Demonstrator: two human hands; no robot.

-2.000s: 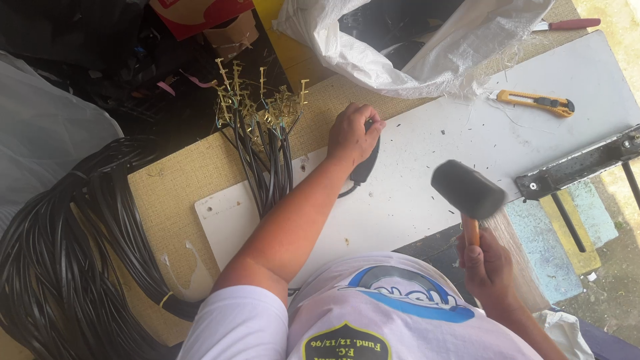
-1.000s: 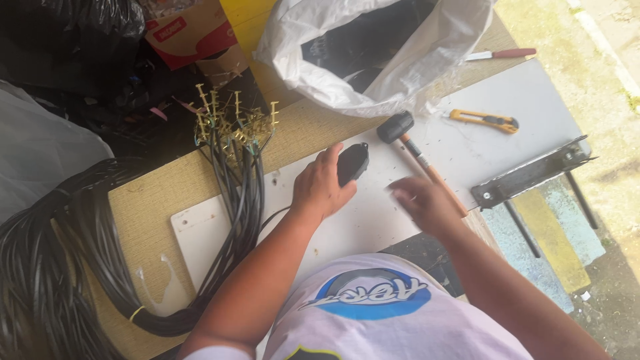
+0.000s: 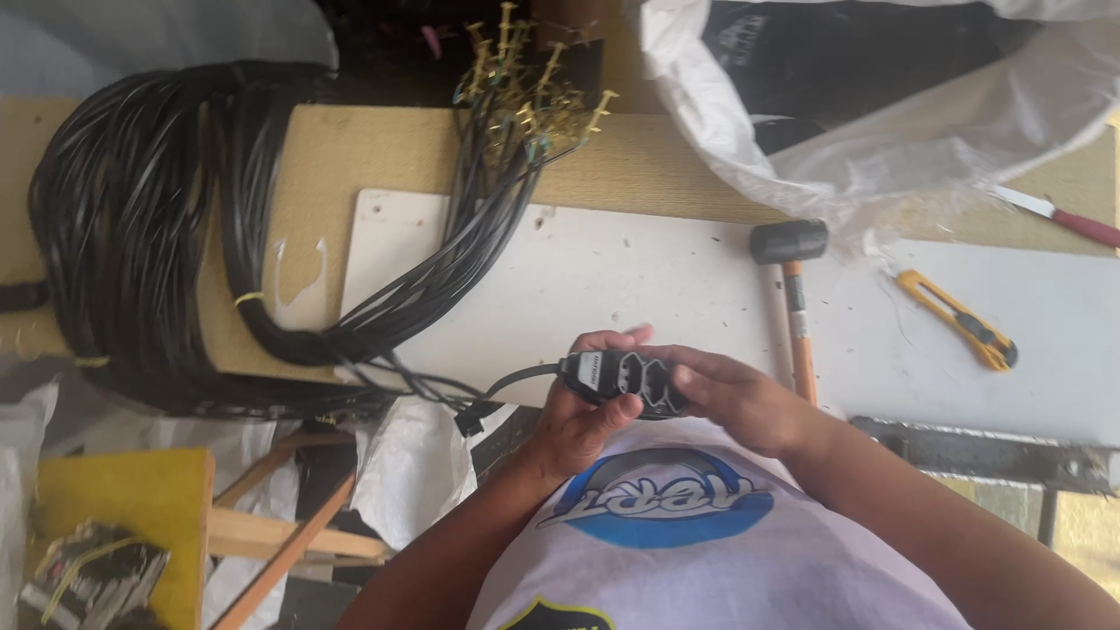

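Note:
Close to my shirt, my left hand [image 3: 573, 420] and my right hand [image 3: 735, 389] hold a black extension-cord socket block [image 3: 626, 381] between them. Its outlets face up and a light label is on its left part. A black cable leaves its left end toward a bundle of black cables [image 3: 411, 306], whose upper ends carry brass terminal strips [image 3: 534, 105]. The bundle runs into a large coil of black cable [image 3: 122, 227], bound with yellow ties. Right of my hands, a rubber mallet [image 3: 789, 243] with an orange handle lies on the white board [image 3: 656, 262].
A yellow snap-off utility knife [image 3: 958, 319] lies on the board's right part. Beyond it is a red-handled knife [image 3: 1081, 226]. An open white plastic sack [image 3: 726, 114] stands at the back right. A dark metal bar [image 3: 980, 455] crosses the near right edge. A yellow panel [image 3: 122, 525] stands lower left.
My right hand has let go of the mallet, which now lies on the board. Both hands have come together on the socket block, near my body. The view has shifted noticeably.

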